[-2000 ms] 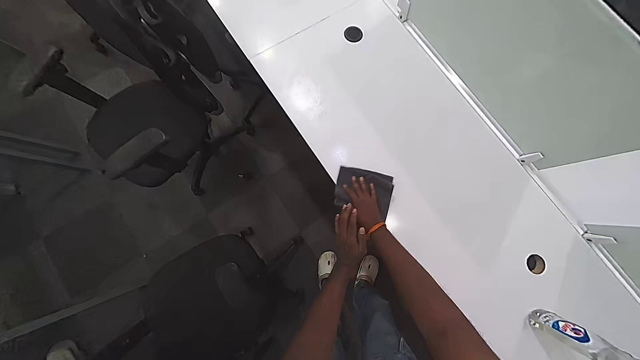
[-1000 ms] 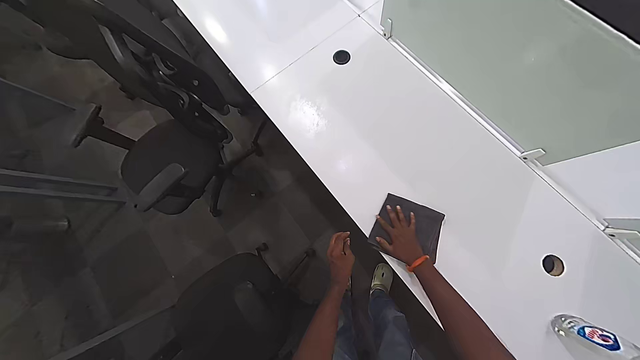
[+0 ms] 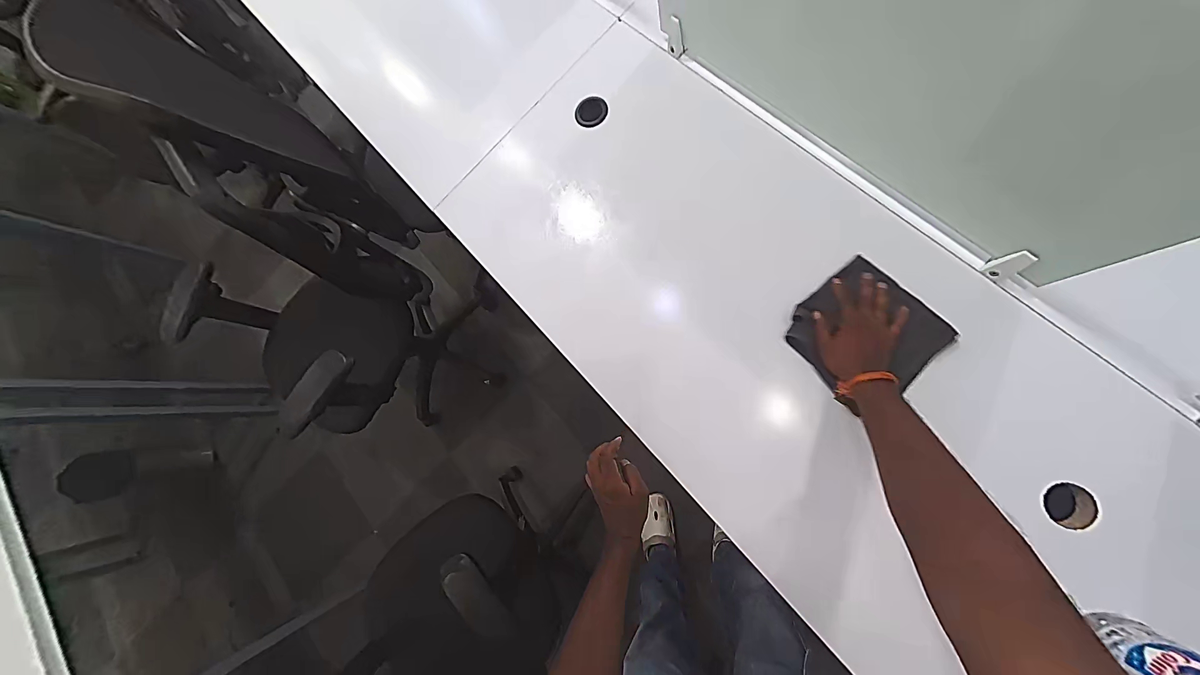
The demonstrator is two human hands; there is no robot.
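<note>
My right hand (image 3: 858, 333), with an orange band at the wrist, lies flat with its fingers spread on a folded dark grey cloth (image 3: 923, 337). The cloth rests on the white desk top (image 3: 712, 253), between the front edge and the divider. My left hand (image 3: 616, 483) hangs in the air beside the desk's front edge, fingers loosely bent, holding nothing. A clear plastic bottle (image 3: 1116, 633) with a label is partly in view at the bottom right, beside my right forearm.
A frosted glass divider (image 3: 937, 112) with metal brackets runs along the desk's back. Two round cable holes are in the desk, one with a black cap (image 3: 592, 112), one partly uncovered (image 3: 1070, 505). Black office chairs (image 3: 337, 347) (image 3: 464, 581) stand on the dark floor at left.
My right hand and the cloth have moved across the desk from near its front edge toward the divider. My left hand, on my right hand two seconds ago, is now apart from it.
</note>
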